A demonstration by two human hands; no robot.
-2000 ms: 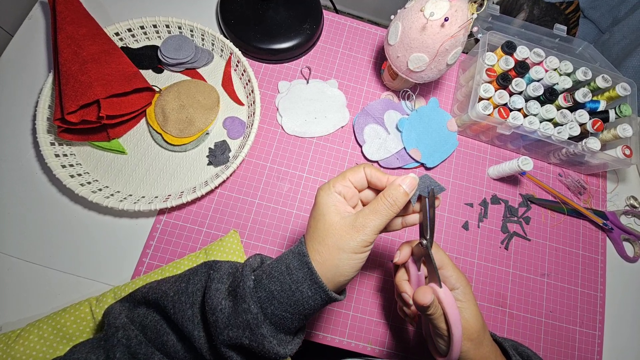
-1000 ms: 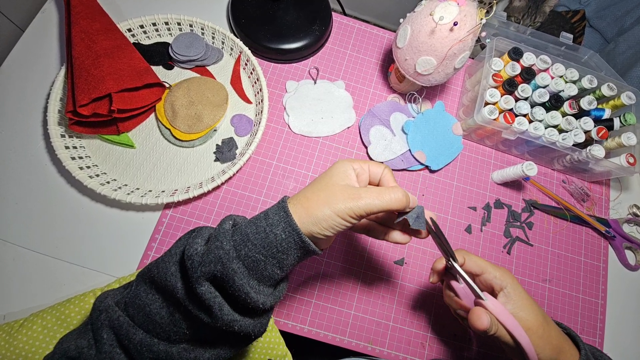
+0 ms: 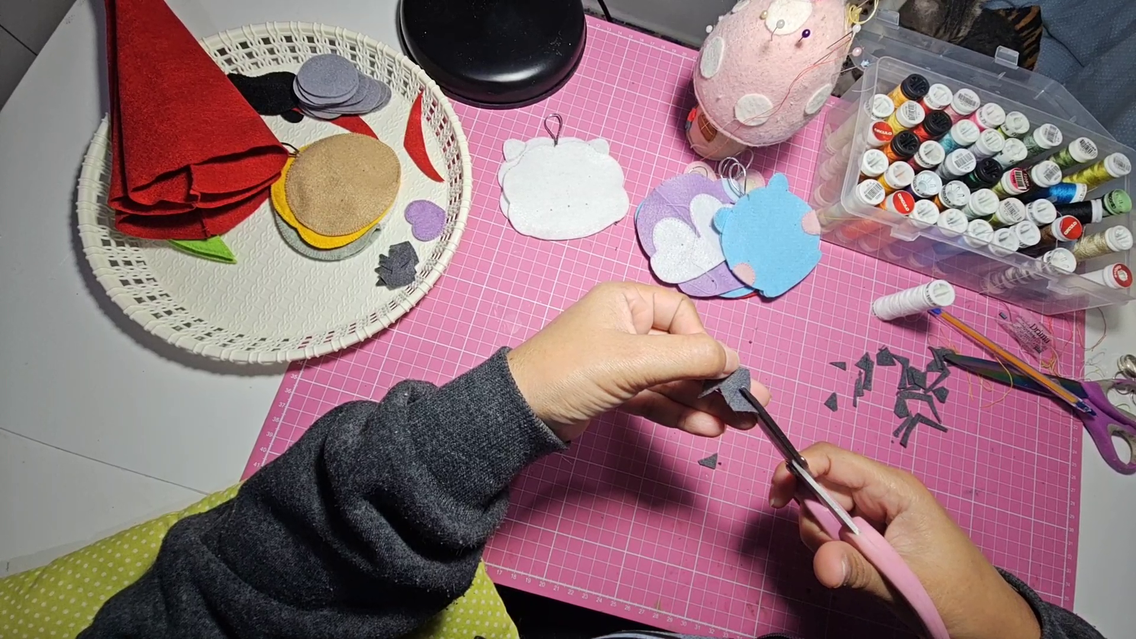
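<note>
Between the thumb and fingers of my left hand [image 3: 635, 359] is a small dark grey felt piece [image 3: 735, 389]. My right hand [image 3: 887, 524] grips pink-handled scissors [image 3: 799, 466], whose blade tips touch the right edge of that felt. Both hands are above a pink gridded cutting mat [image 3: 568, 550]. A small grey felt scrap [image 3: 708, 461] lies under my left hand, and several dark scraps [image 3: 914, 390] lie to the right. Beyond my hands are a white felt shape [image 3: 564, 191] with a loop, a blue felt shape [image 3: 772, 238] and a purple one [image 3: 679, 200] with white patches.
A white woven basket [image 3: 204, 333] at left holds red, tan, yellow and grey felt. Behind stand a black round base [image 3: 493, 44] and a pink mushroom-shaped pincushion [image 3: 768, 71]. At right are a plastic thread box [image 3: 954, 248], a white spool [image 3: 914, 300], a pen [image 3: 1007, 355] and purple-handled scissors [image 3: 1100, 413].
Since two seconds ago, my right hand and the scissors have moved right and turned to a slant. A small grey scrap now lies on the mat below my left hand.
</note>
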